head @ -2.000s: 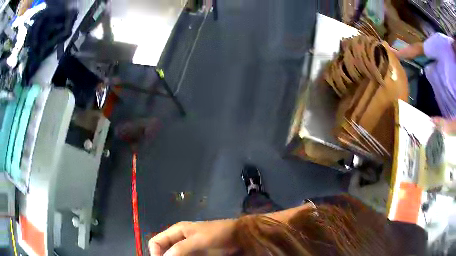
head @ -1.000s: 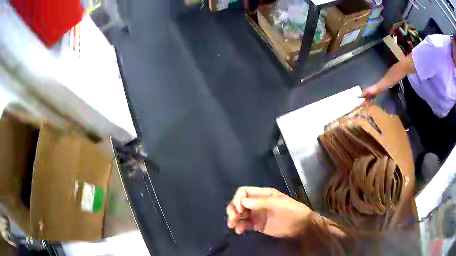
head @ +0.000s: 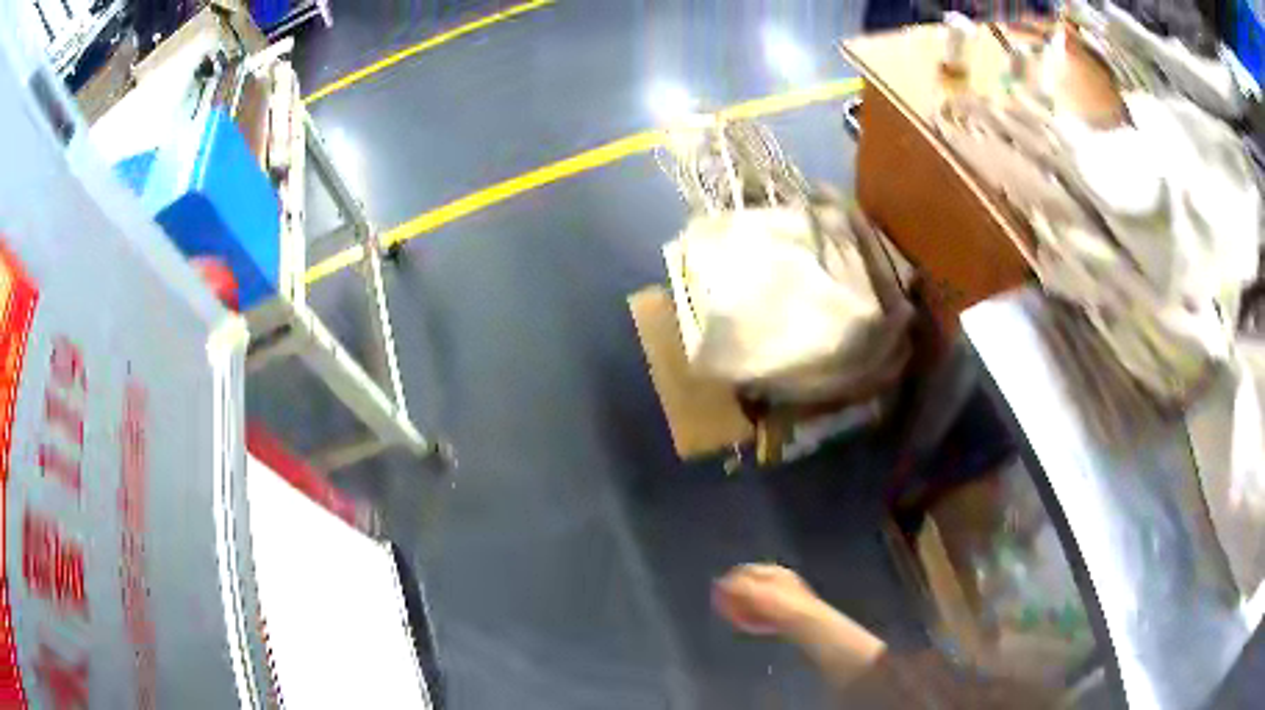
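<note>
My right hand (head: 770,599) is low in the head view, right of the middle, with its forearm coming in from the lower right. It is small and blurred, its fingers look curled, and I see nothing held in it. My left hand is out of the picture. Ahead of the hand stands a pile of cream bags (head: 777,298) with cord-like handles at its far end. A brown cardboard piece (head: 680,382) shows beside and under the pile.
A white-framed cart (head: 333,368) with a blue crate (head: 222,201) is on the left. A pale cabinet (head: 104,375) with red writing is close on the left. A brown table (head: 923,194) and a metal-topped table (head: 1075,486) hold beige pieces on the right. Yellow lines (head: 569,169) cross the floor.
The view has moved to another part of the floor. The table with tan bags and the person in a light purple top are gone from view. My right hand looks smaller and lower.
</note>
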